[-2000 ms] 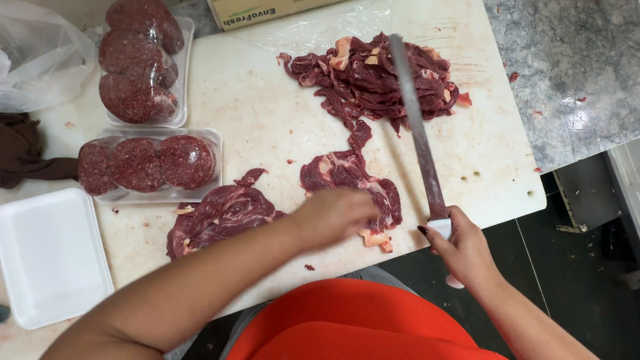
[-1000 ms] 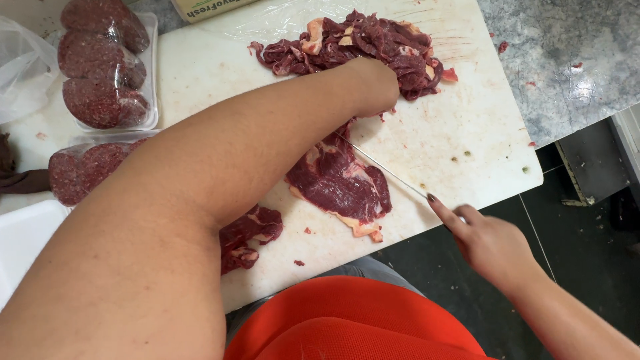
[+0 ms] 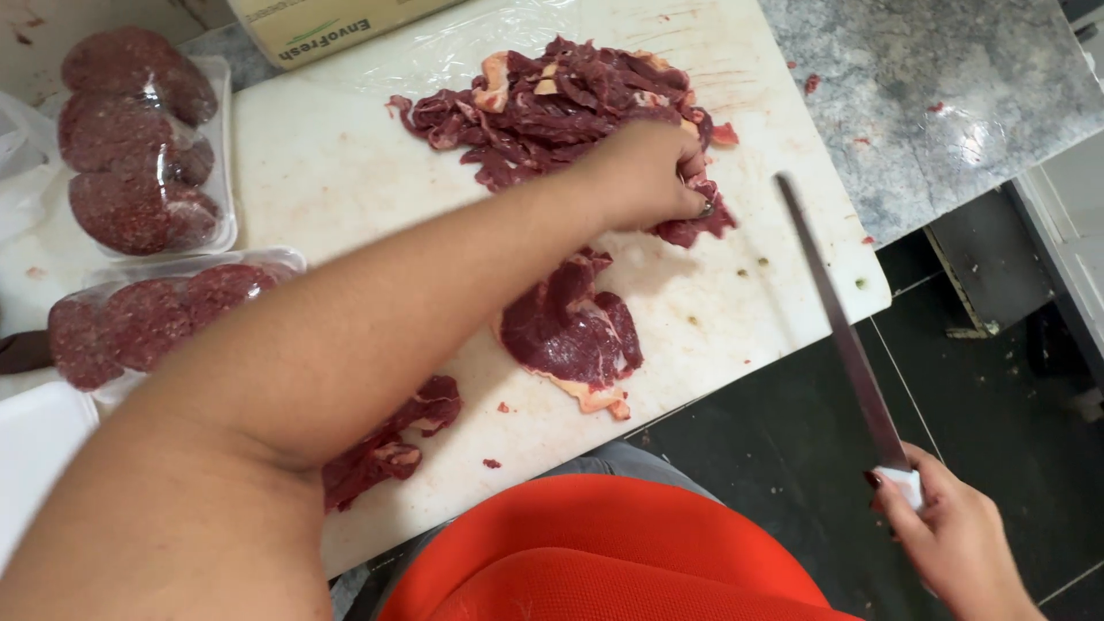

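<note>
My left hand (image 3: 651,177) grips a strip of raw red meat (image 3: 703,216) at the lower right side of a heap of cut meat (image 3: 552,112) on the white cutting board (image 3: 742,319). Off the board's right edge, my right hand (image 3: 944,526) holds a long-bladed knife (image 3: 841,328) by its white handle, the blade pointing up and away. A thick piece of raw meat with a pale fat edge (image 3: 573,336) lies on the board below my left forearm. Another piece of meat (image 3: 388,448) is partly hidden under that arm.
Wrapped trays of ground meat (image 3: 138,147) (image 3: 164,319) lie at the left, with a white foam tray (image 3: 39,466) below them. A cardboard box (image 3: 336,26) and clear film (image 3: 457,43) are at the back. A grey stone counter (image 3: 940,112) adjoins the board.
My left hand was over the meat near the board's front two seconds ago and is now at the heap. The knife, at the thick piece one second ago, has moved right, clear of it.
</note>
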